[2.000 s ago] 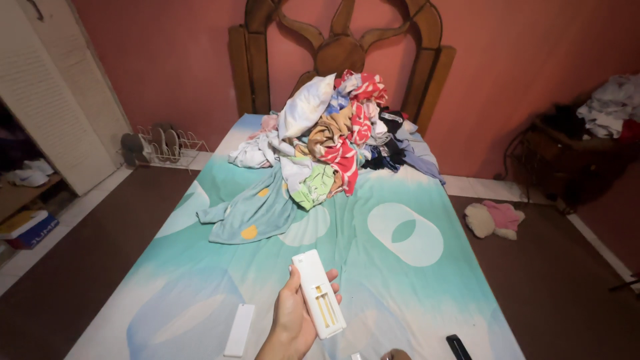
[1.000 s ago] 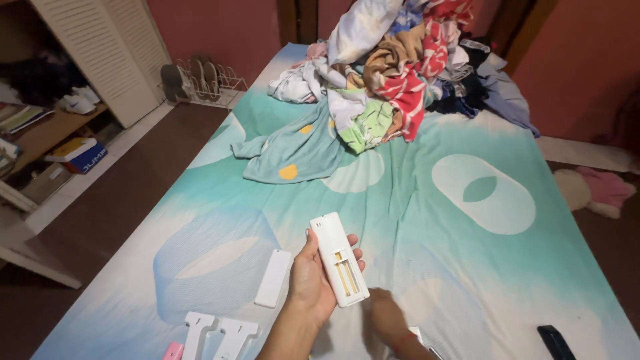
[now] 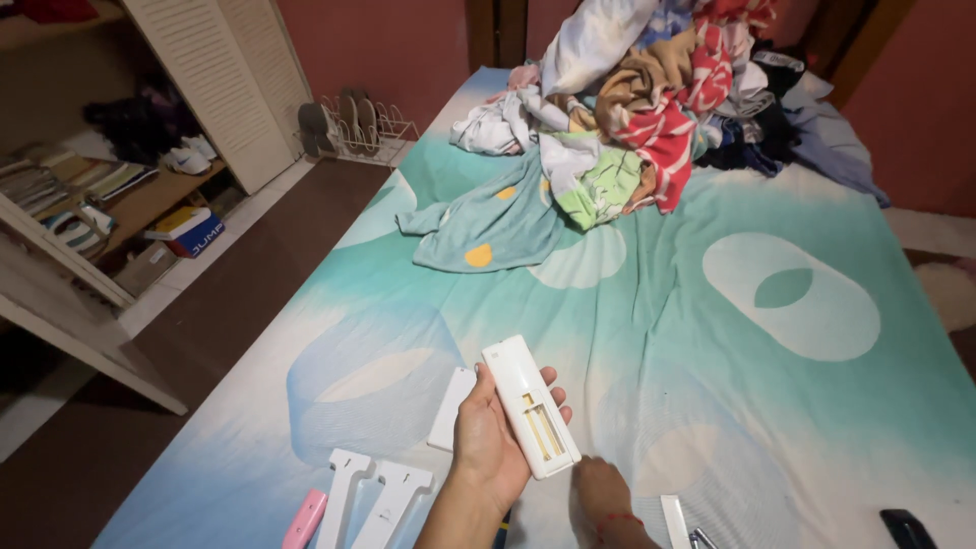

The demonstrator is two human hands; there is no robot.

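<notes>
My left hand (image 3: 496, 450) holds a white remote control (image 3: 531, 408) with its back side up. The battery compartment lies uncovered, showing its yellowish inside. Just right of the remote's lower end is my right hand (image 3: 602, 492), low over the bed, with a red string at the wrist; its fingertips are blurred and whatever they may hold is hidden. A flat white object (image 3: 448, 408) lies partly behind my left hand. Two white T-shaped pieces (image 3: 347, 465) (image 3: 396, 488) and a pink object (image 3: 305, 520) rest at lower left. Near the bottom edge are a white strip (image 3: 673, 518) and small metallic items (image 3: 701, 538).
A heap of clothes and cloths (image 3: 648, 99) covers the far part of the bed (image 3: 656, 328). A black object (image 3: 906, 528) lies at lower right. Beyond the left bed edge stand a wire rack with footwear (image 3: 358, 126) and open shelves (image 3: 175, 183).
My right hand has come into view beside the remote, absent two seconds ago. My left hand keeps hold of the remote. The view has shifted down and left, showing more of the near bed.
</notes>
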